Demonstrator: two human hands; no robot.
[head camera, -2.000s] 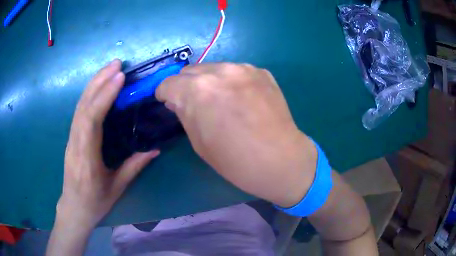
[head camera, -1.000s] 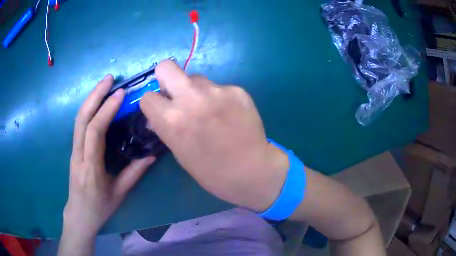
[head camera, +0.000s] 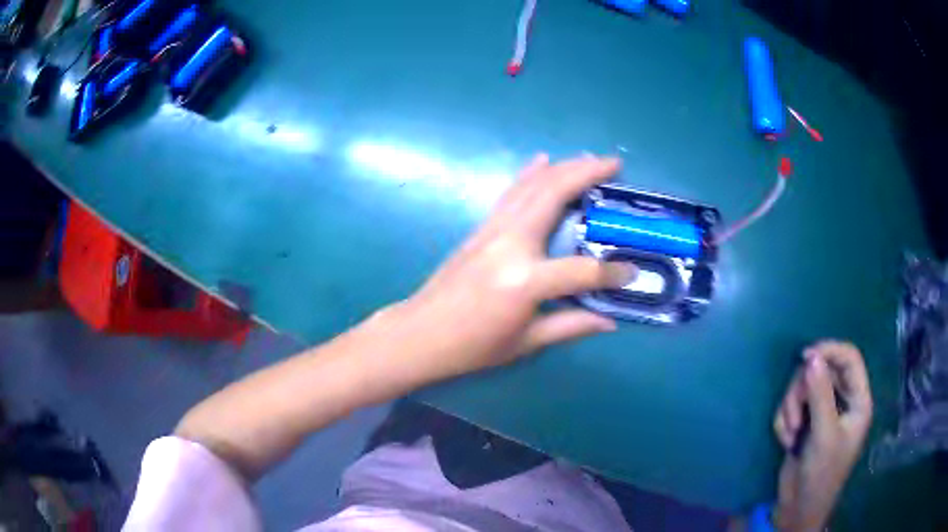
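The black housing (head camera: 691, 303) lies on the green table with its open side up. A blue battery (head camera: 644, 231) sits lengthwise along its far side. A red and white lead with a red plug (head camera: 785, 166) runs out at the right. A black oval part with a shiny middle (head camera: 653, 283) sits on the near side. My left hand (head camera: 520, 270) grips the housing's left end, one fingertip over the oval. My right hand (head camera: 828, 405) is away at the lower right, fingers curled around something dark, mostly hidden.
Several housings with blue batteries (head camera: 203, 68) lie at the far left. A loose blue battery (head camera: 764, 88) lies beyond the housing. A clear plastic bag (head camera: 925, 364) is at the right edge. A red stool (head camera: 114, 275) stands below the left table edge.
My right hand has left the battery and moved to the lower right. The housing lies flatter, with its oval part uncovered. The view has shifted, showing more of the table's left side.
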